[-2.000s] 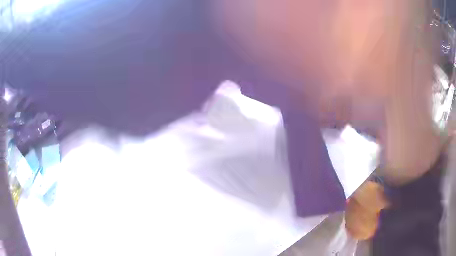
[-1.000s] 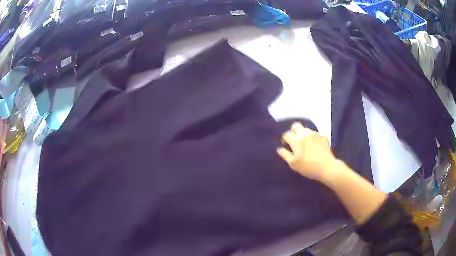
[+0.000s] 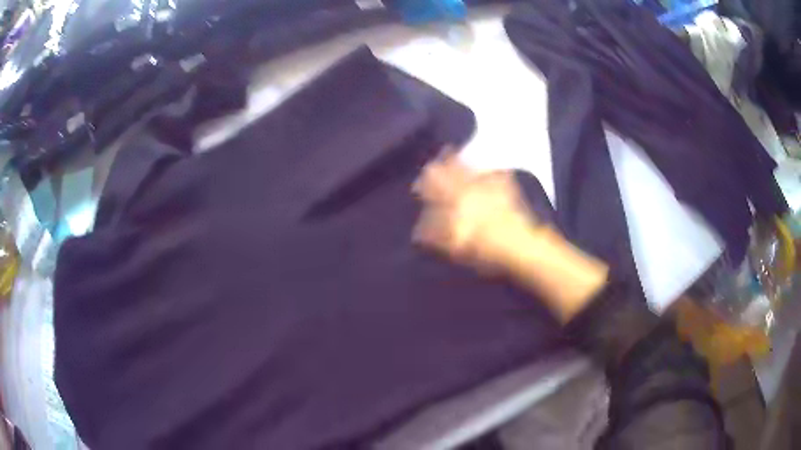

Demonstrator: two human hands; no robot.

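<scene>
A dark purple garment lies spread over most of the white table, with a fold running across its upper middle. My right hand is blurred and lies over the garment's right part, reaching in from the lower right. Whether its fingers hold the cloth cannot be told. My left hand is not in view. A second dark garment lies loosely at the upper right, with a long narrow strip of cloth hanging beside it.
Dark packs with small white labels lie along the far left side. Pale-blue strips are at the left edge. A blue item is at the top. Yellowish material is at the lower right, beyond the table edge.
Since a second ago, my right hand has moved left and slightly up over the garment. The whole view has shifted slightly; the garment keeps nearly the same shape.
</scene>
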